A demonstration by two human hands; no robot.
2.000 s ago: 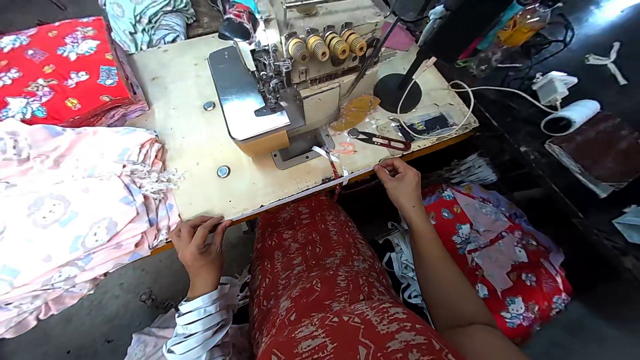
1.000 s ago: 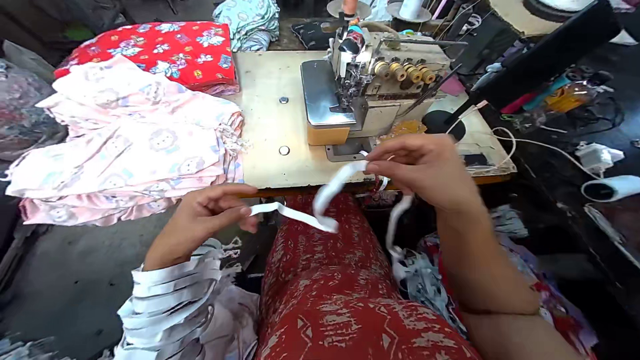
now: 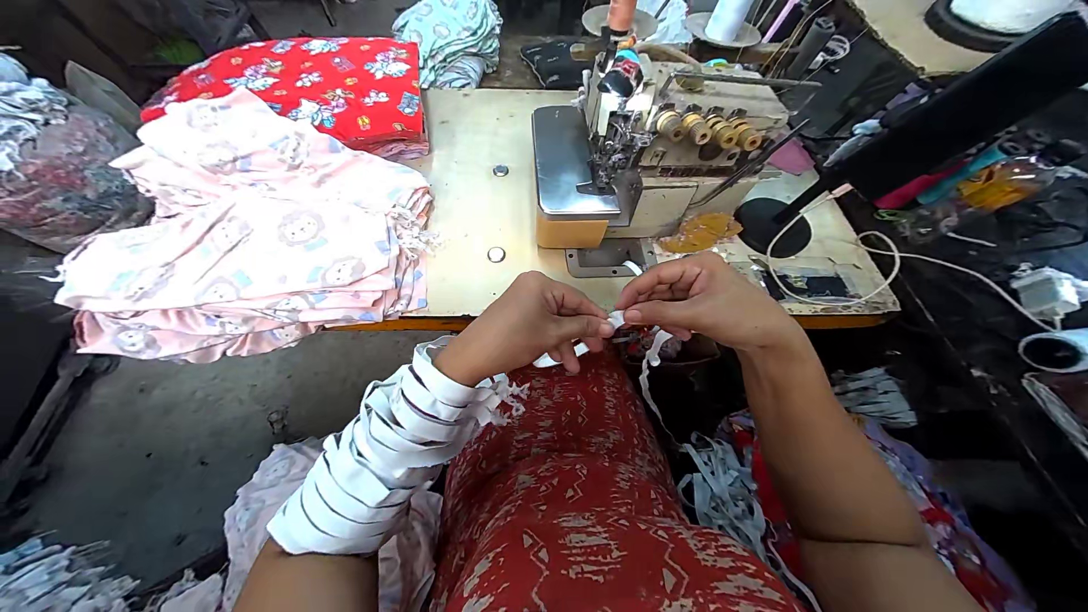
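Observation:
My left hand (image 3: 544, 321) and my right hand (image 3: 701, 302) meet at the front edge of the sewing table, above my lap. Between their fingertips they pinch a narrow white fabric strip (image 3: 615, 320). A loop of the strip hangs under my left hand, and another length trails down below my right hand. Many white strips (image 3: 378, 455) are wound around my left forearm. Just beyond the hands stands an overlock sewing machine (image 3: 671, 153) with its metal plate (image 3: 571, 161).
Pink printed fabric pieces (image 3: 255, 229) lie stacked at the left of the table (image 3: 476, 204), with red printed fabric (image 3: 340, 85) behind. A black lamp arm (image 3: 943, 110) and a white cable (image 3: 960, 262) are at the right. White strips (image 3: 722, 493) hang below the table.
My hands have come together, pinching the strip between them; one second ago they were apart with it hanging loose. Two seconds ago both were at the table edge, farther apart.

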